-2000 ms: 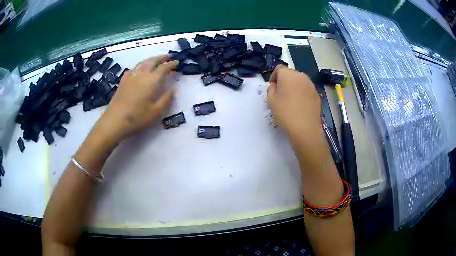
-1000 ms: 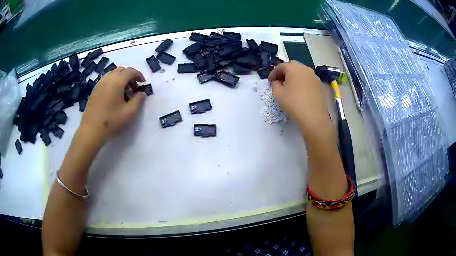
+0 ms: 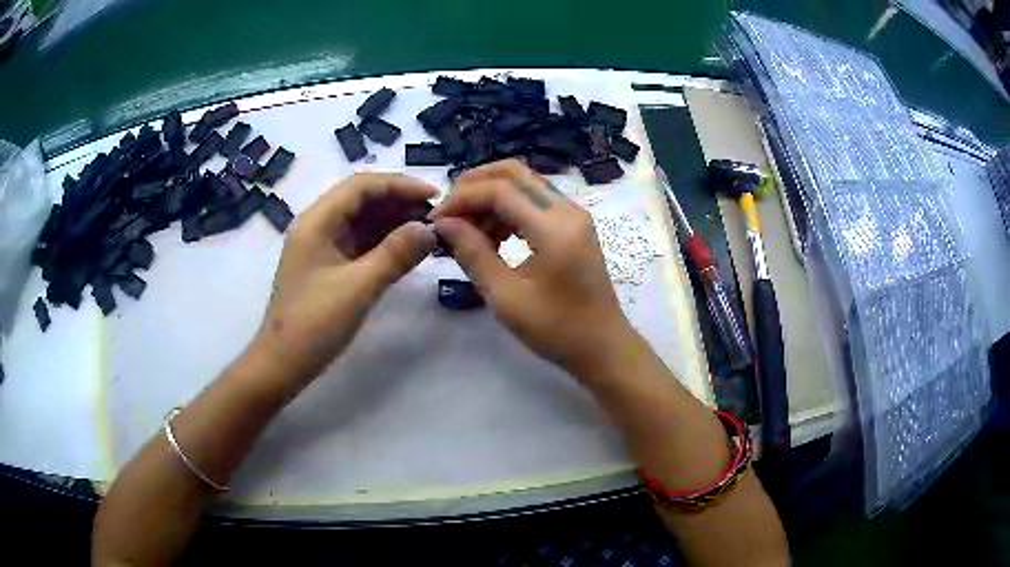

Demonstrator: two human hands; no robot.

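Observation:
My left hand (image 3: pixel 343 249) and my right hand (image 3: pixel 532 249) meet at the fingertips over the middle of the white work sheet (image 3: pixel 366 421). My left hand pinches a small black housing (image 3: pixel 439 246), mostly hidden by the fingers. My right fingertips press together at it; whether they hold a tiny insert cannot be seen. One single housing (image 3: pixel 457 294) lies just below the hands, partly covered by my right hand. Small pale inserts (image 3: pixel 628 246) lie scattered right of my right hand. Black housings lie in a left pile (image 3: pixel 122 210) and an upper-centre pile (image 3: pixel 498 124).
A screwdriver (image 3: pixel 714 294) lies on a dark strip at right, with a hammer (image 3: pixel 762 288) beside it on a tan-grey piece (image 3: pixel 814 360). Clear ridged trays (image 3: pixel 886 244) are stacked at far right. A clear bag (image 3: pixel 20 210) is at the left edge. Three housings lie between the piles.
My left hand has moved right with a housing, and my right hand has moved left from the inserts to meet it. The screwdriver is now uncovered.

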